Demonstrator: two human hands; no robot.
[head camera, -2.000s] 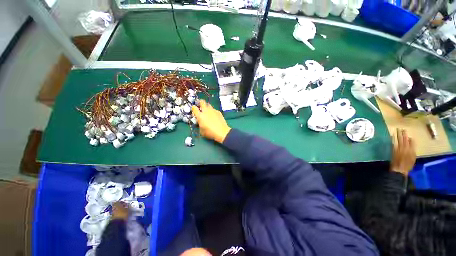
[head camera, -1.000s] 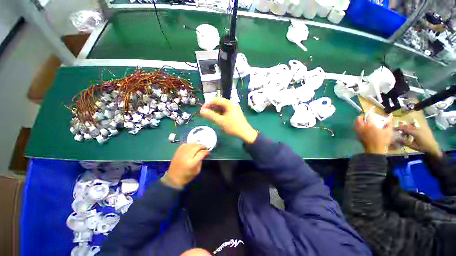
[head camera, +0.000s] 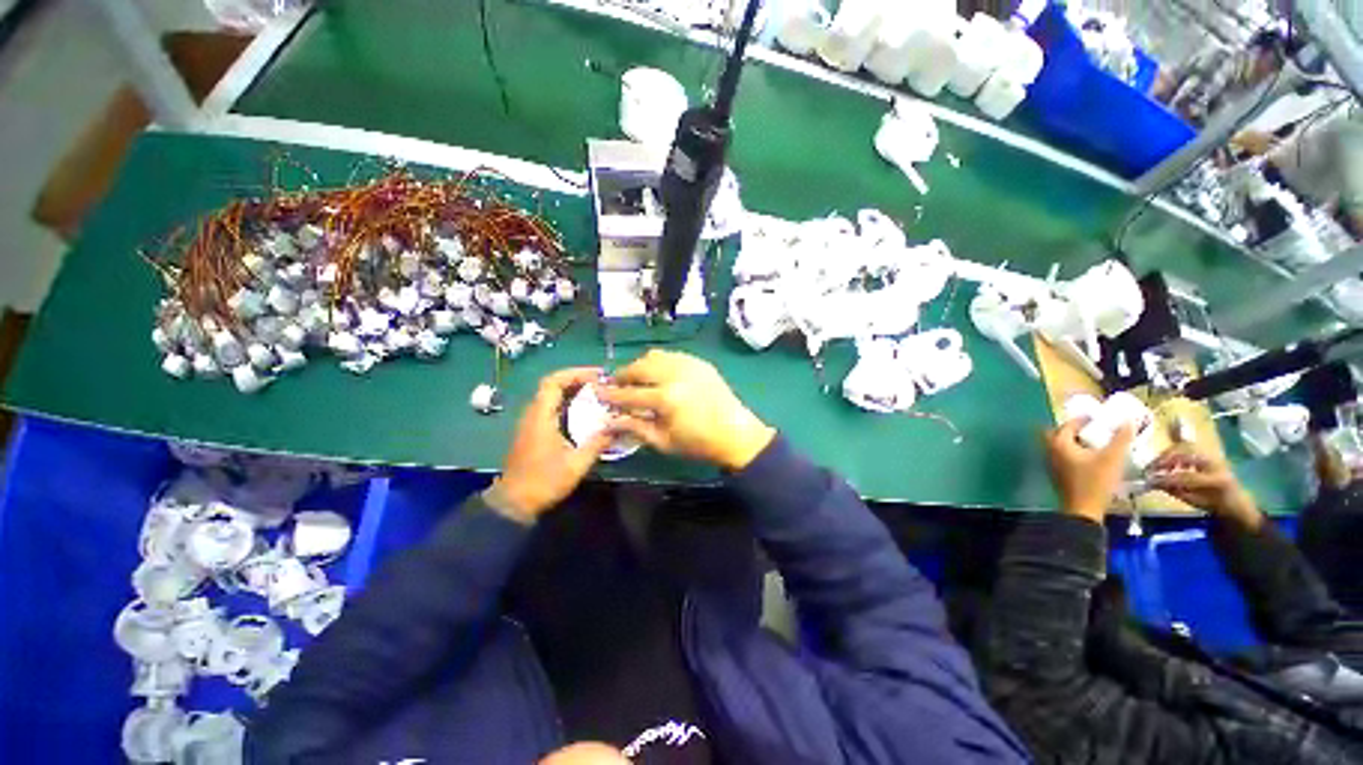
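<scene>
A round white plastic housing (head camera: 594, 419) is held between my two hands at the bench's front edge. My left hand (head camera: 550, 444) grips it from the left. My right hand (head camera: 680, 410) has its fingertips on its top and right side; whether a small part is in those fingers is hidden. A heap of small silver-white motors (head camera: 344, 307) with orange-brown wires (head camera: 374, 224) lies to the left. One loose motor (head camera: 484, 398) lies just left of my hands. A black electric screwdriver (head camera: 691, 202) hangs over the silver-grey screw feeder (head camera: 631, 247) beyond my hands.
White subassemblies (head camera: 837, 284) are piled right of the feeder. A blue tote (head camera: 60, 516) below the bench at left holds white housings. Another person's hands (head camera: 1099, 466) work at a tan board (head camera: 1064, 371) on the right. White bodies stand on the raised rear section.
My left hand came up from the tote with a white housing. My right hand left the motor heap and came to the housing. The camera view has tilted slightly.
</scene>
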